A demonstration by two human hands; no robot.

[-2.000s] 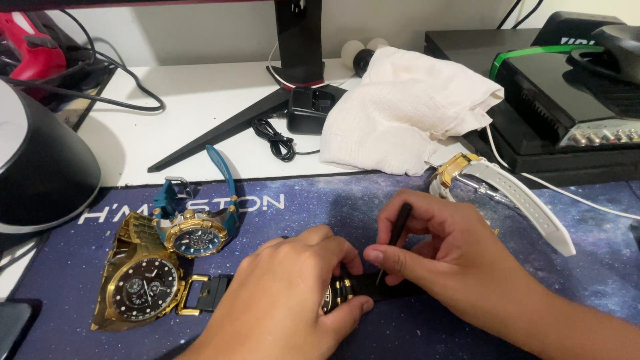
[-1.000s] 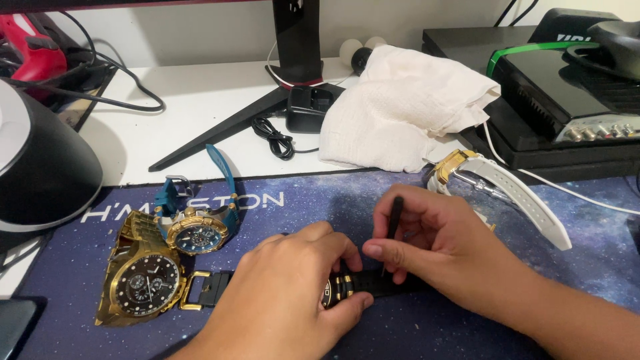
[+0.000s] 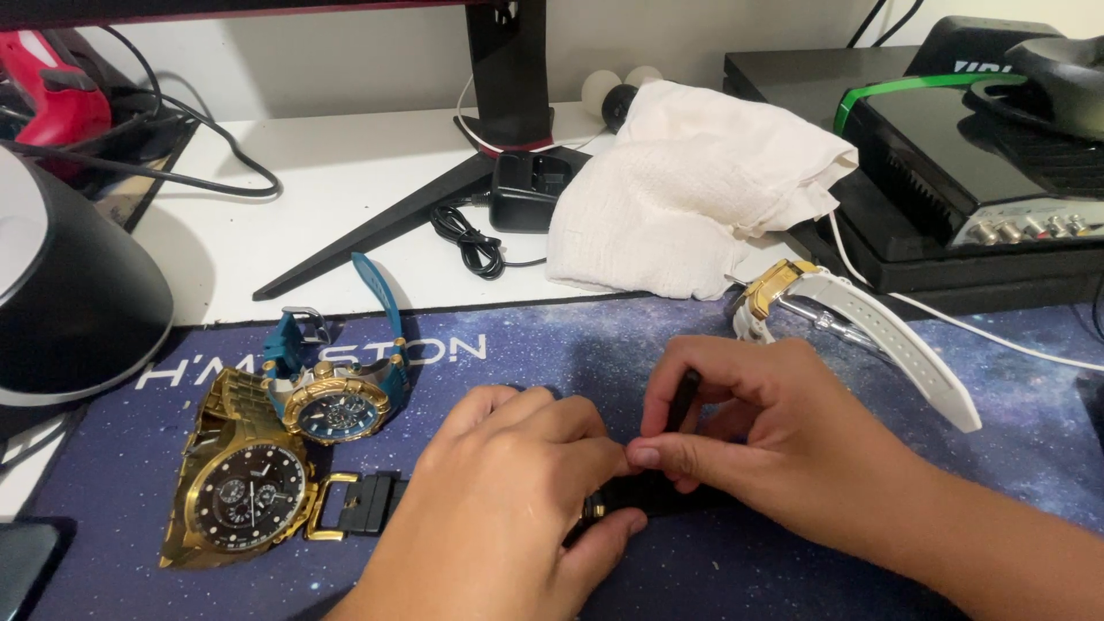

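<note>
My left hand grips a wristwatch with a black strap and a gold buckle, which lies on the mat; the hand hides most of its case. In my right hand is a slim black tool, held nearly upright between thumb and fingers, its tip hidden. Both hands meet over the watch. Left of them lie a gold watch with a black dial and a watch with a blue strap and gold bezel. Behind my right hand rests a white-strapped watch with gold parts.
A dark starry desk mat covers the front. Behind stand a monitor stand, a black charger with coiled cable, and a crumpled cream cloth. A black speaker-like object is at left, black electronic boxes at right.
My left fingers have shifted over the watch toward my right hand, covering more of the gold parts that showed earlier. The black tool stays in my right hand.
</note>
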